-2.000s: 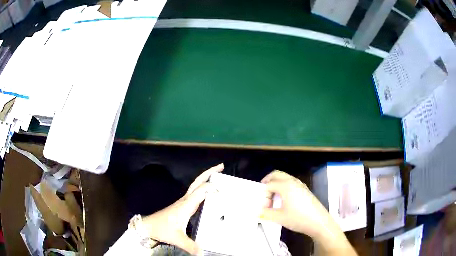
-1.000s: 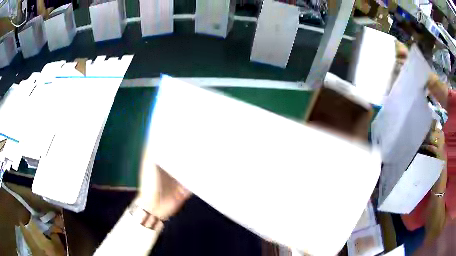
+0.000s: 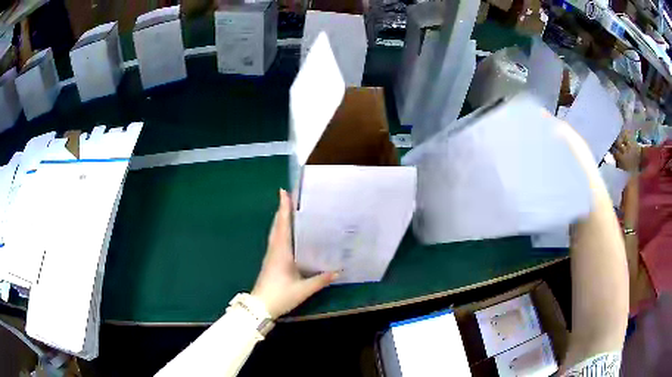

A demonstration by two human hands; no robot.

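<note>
An opened box, white outside and brown inside, stands on the green bench with its lid flap upright at the left. My left hand grips its lower left corner, thumb across the front face and fingers along the side. A second white box is at the right, blurred and tilted. My right forearm reaches up along its right side. My right hand is blurred and mostly hidden at that box's upper right edge, so its grip cannot be made out.
A stack of blanks slants over the bench at left. White boxes stand spaced along the far belt beyond the pale divider strip. An outer shipping carton holding white boxes is below the bench edge. Another person's arm is at right.
The white box held up before me is now upright on the bench with its open top showing. My right arm has come into view at the right. The view has shifted along the bench.
</note>
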